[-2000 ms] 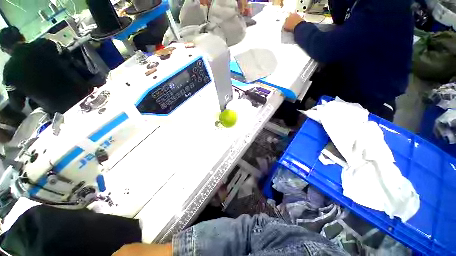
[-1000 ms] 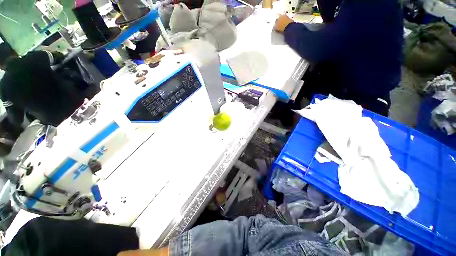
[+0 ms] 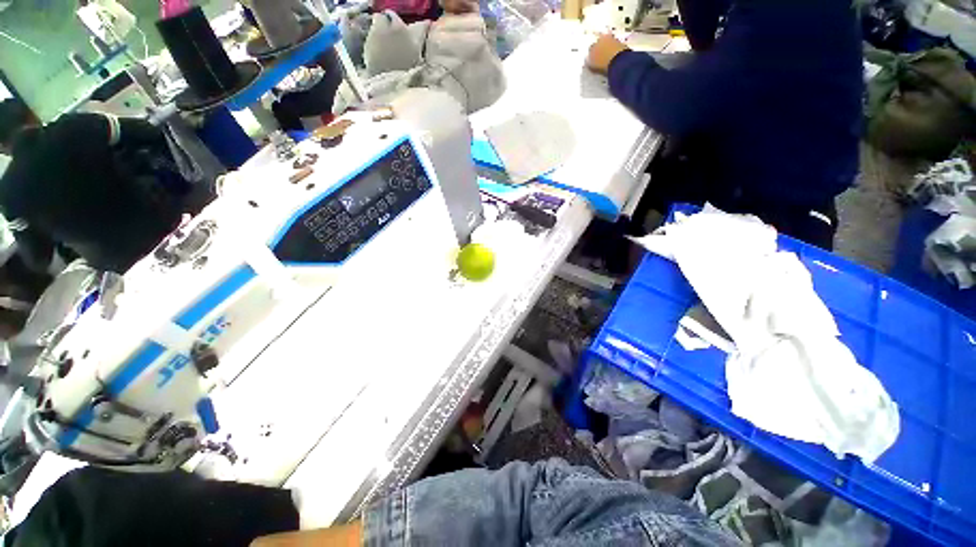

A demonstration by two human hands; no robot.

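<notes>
Black cloth (image 3: 155,511) lies at the lower left, below the needle end of the white sewing machine (image 3: 241,310), and is cut off by the picture's edge. My right arm, in a denim sleeve (image 3: 524,508), comes in along the bottom. Only a strip of bare skin at my right wrist or hand (image 3: 308,538) shows beside the cloth. The fingers are below the edge, so a hold on anything is hidden. My left hand is not in view.
A yellow-green ball (image 3: 475,262) sits by the machine's right end. The table has a ruler-marked front edge (image 3: 455,390). A blue crate (image 3: 920,395) with white cloth (image 3: 792,337) stands right. A person in dark blue (image 3: 738,107) sits beyond; another person (image 3: 91,187) is at left.
The view has shifted slightly, so the machine and ball sit a little further left than two seconds ago. The cloth and my right arm look almost the same.
</notes>
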